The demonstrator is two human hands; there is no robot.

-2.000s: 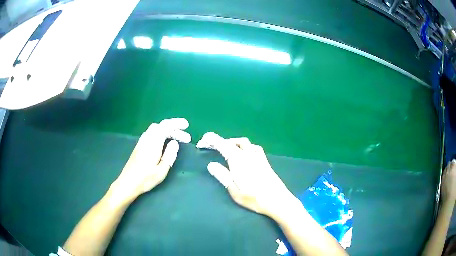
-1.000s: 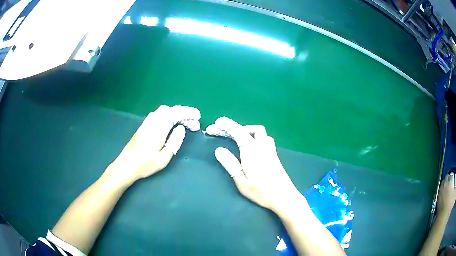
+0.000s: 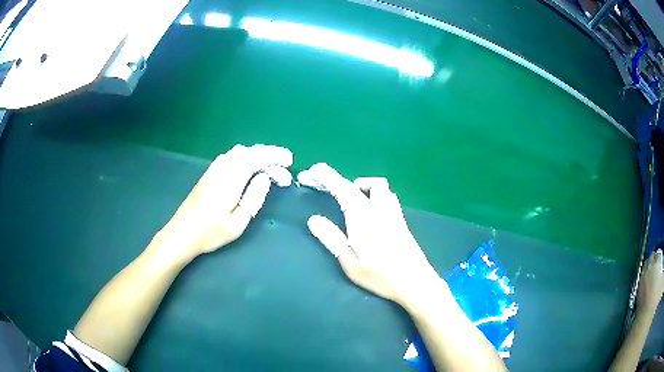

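My left hand [image 3: 222,200] is just left of the middle, over the line between the dark mat [image 3: 240,305] and the glossy green belt [image 3: 466,152]. My right hand [image 3: 368,236] faces it, with a small gap between the two hands' fingertips. White finger cots cover the fingertips. The fingers of both hands are curved and apart, and no object shows in either hand. A crumpled, shiny blue film pile [image 3: 484,294] lies on the mat beside my right forearm, which hides part of it.
A white fixture plate [image 3: 65,51] with small holes stands at the upper left. Another person's forearm and hand [image 3: 644,305] show at the right edge. Metal parts with blue tubing [image 3: 641,65] are at the upper right. A pale rail [image 3: 502,62] borders the belt's far side.
Over the two seconds the view has shifted, so the white plate sits higher and further left. Both hands appear slightly higher in the picture. Their facing, curved pose is almost the same.
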